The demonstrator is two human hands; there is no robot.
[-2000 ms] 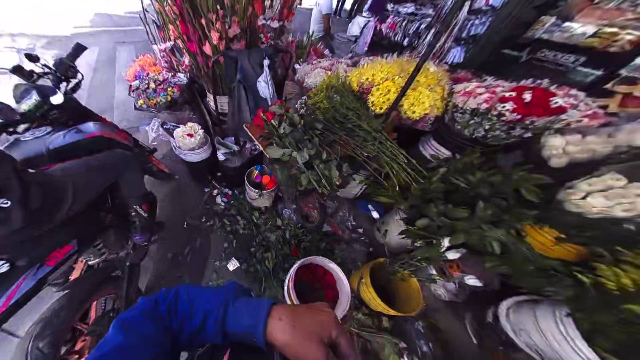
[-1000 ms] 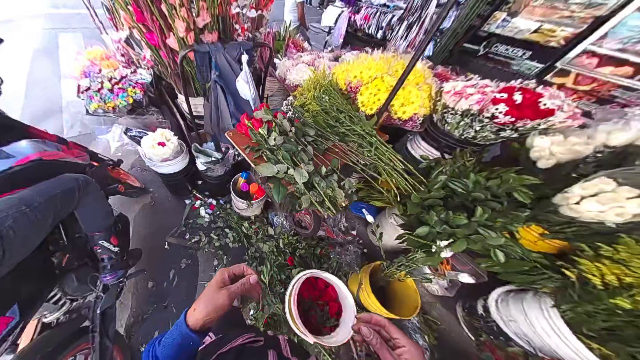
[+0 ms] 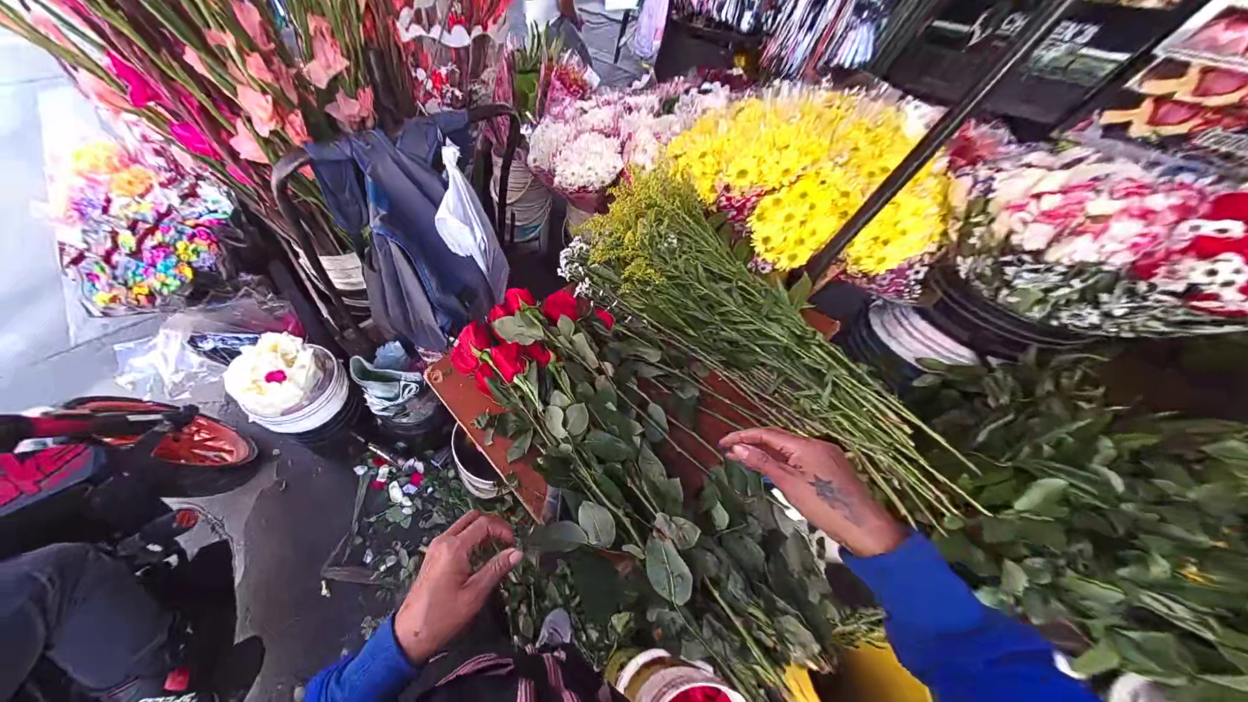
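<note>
Red roses (image 3: 507,343) with long leafy stems (image 3: 624,468) lie across a brown wooden board (image 3: 487,424). Yellow-green filler stems (image 3: 780,341) lie beside them to the right. My left hand (image 3: 456,583), empty with fingers apart and curled, is just left of the rose leaves. My right hand (image 3: 814,483) reaches over the stems near the board's right part, fingers extended and nothing visible in its grip; whether it touches a stem I cannot tell. At the bottom edge a white bucket (image 3: 673,673) holding red petals or blooms is partly cut off, next to a yellow bucket (image 3: 882,673).
A bucket of white petals (image 3: 283,375) stands left, near a person's leg (image 3: 58,604) and a motorcycle. Behind are yellow daisy-like flowers (image 3: 809,175), tall gladioli (image 3: 253,88) and a dark cloth (image 3: 400,224). A dark pole (image 3: 936,146) slants at upper right. Leafy foliage (image 3: 1121,507) fills the right.
My right hand has moved from beside the white bucket to over the stems. My left hand is now beside the rose leaves. The view has shifted nearer the board.
</note>
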